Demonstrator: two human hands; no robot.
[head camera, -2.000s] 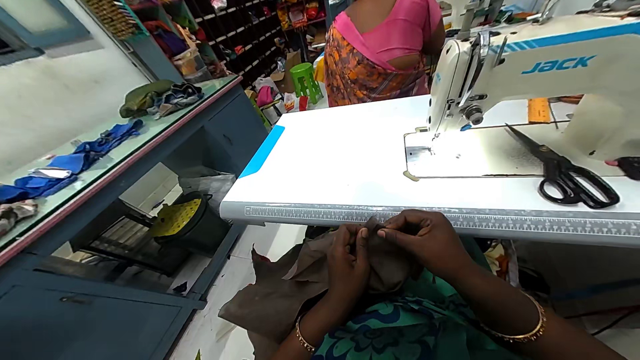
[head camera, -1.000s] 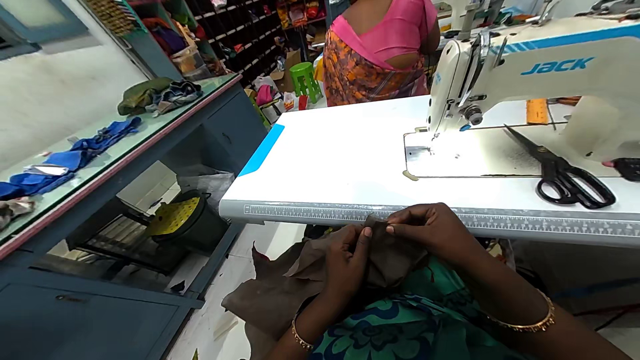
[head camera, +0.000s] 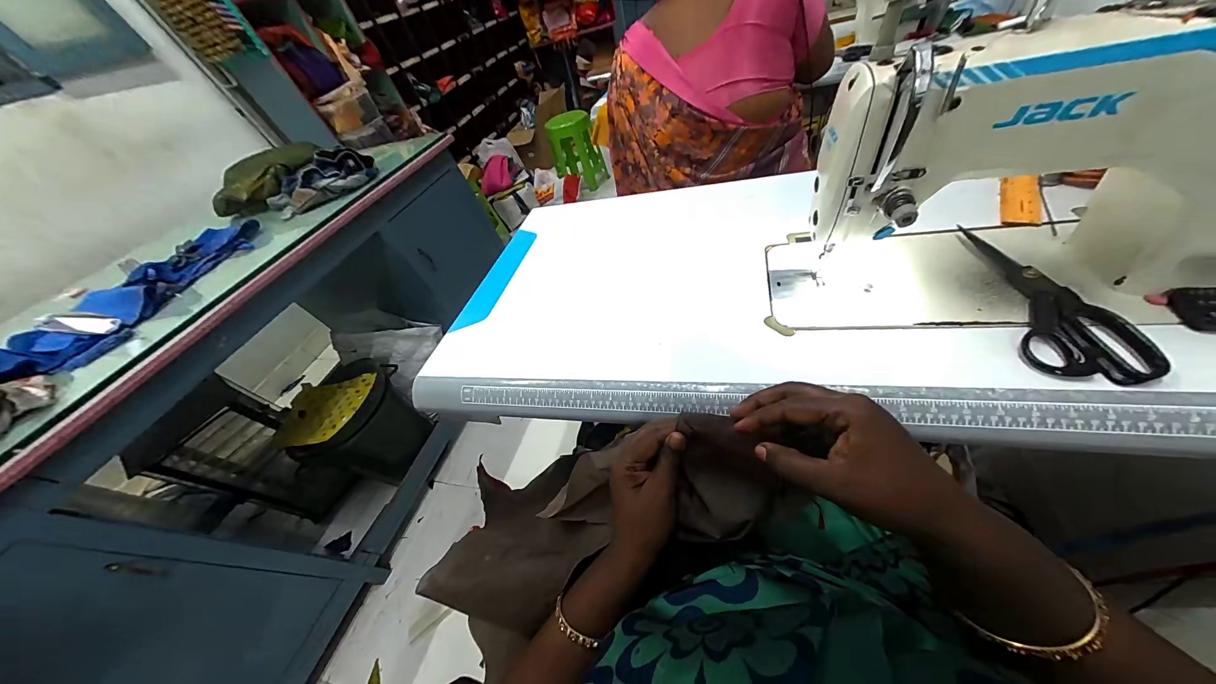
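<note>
Brown fabric (head camera: 532, 551) drapes over my lap, just below the ruler-marked front edge of the white sewing table (head camera: 617, 285). My left hand (head camera: 651, 475) pinches the fabric's upper part between thumb and fingers. Beside it on the right, my right hand (head camera: 836, 446) is at the table edge with thumb and fingers apart, close to the fabric; nothing shows between them. A white Jack sewing machine (head camera: 997, 104) stands on the table at the right. Black-handled scissors (head camera: 1073, 323) lie near its metal bed, blades pointing up and left.
Behind the table a person (head camera: 712, 95) stands facing away, near a green plastic stool (head camera: 576, 147). To the left runs a glass-topped counter (head camera: 275, 237) with blue cloth (head camera: 142, 294) and folded garments (head camera: 285, 179). A dark bin (head camera: 366, 418) sits under it. An orange object (head camera: 1020, 200) lies behind the machine's bed.
My right hand's fingers have spread and moved a little away from my left hand; two seconds ago both hands were close together at the fabric. My left hand still pinches it.
</note>
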